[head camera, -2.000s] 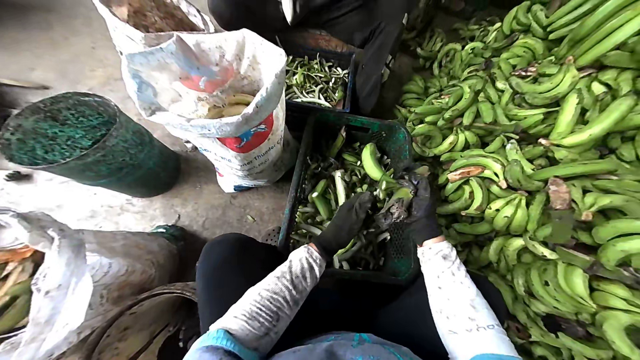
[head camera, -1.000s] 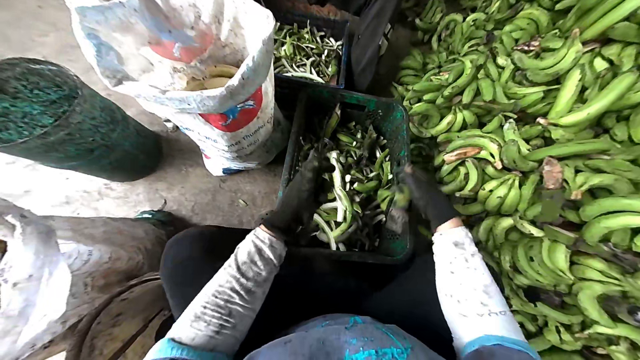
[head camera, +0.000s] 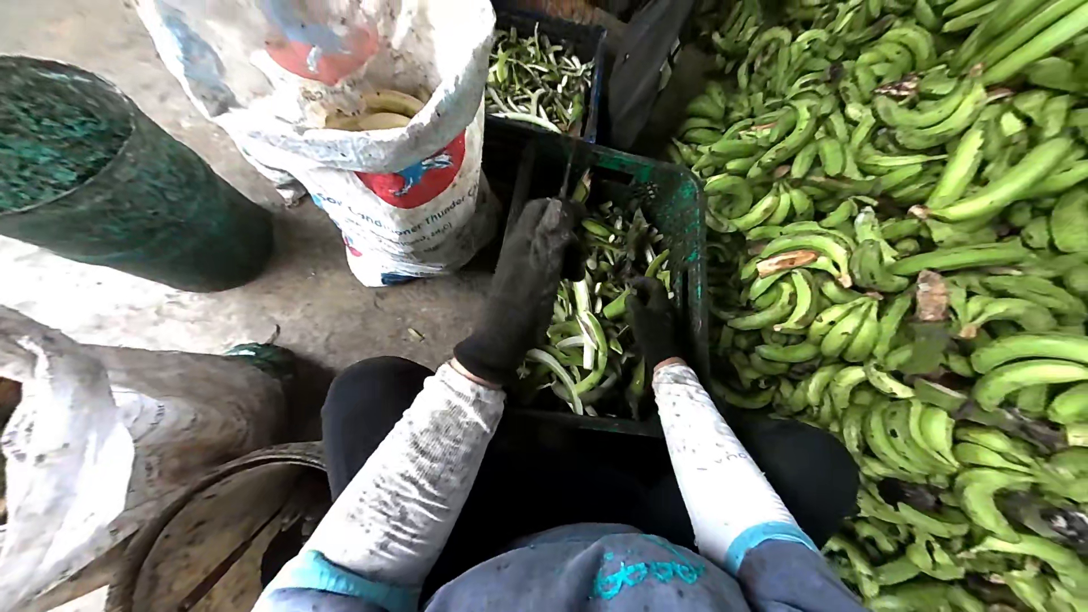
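Observation:
A green plastic crate (head camera: 693, 255) stands between my knees, holding green banana or plantain peels (head camera: 586, 340) and scraps. My left hand (head camera: 531, 272), in a black glove, reaches over the crate's left part; a thin dark thing, perhaps a blade, rises beside its fingertips, and its grip is hard to make out. Inside the right part of the crate, my right hand (head camera: 653, 319), also in a black glove, is lowered to the peels with its fingers bent. Whether it holds anything cannot be seen.
A big heap of green bananas or plantains (head camera: 918, 323) lies right of the crate. To the left are a white woven sack (head camera: 425, 212) with peeled fruit, a green bin (head camera: 161, 204), another sack (head camera: 170, 399) and a round container (head camera: 229, 527). A second crate (head camera: 595, 76) with peels stands ahead.
My left hand has moved forward from low in the crate to its far left part. My right hand has moved left from the crate's right rim onto the peels.

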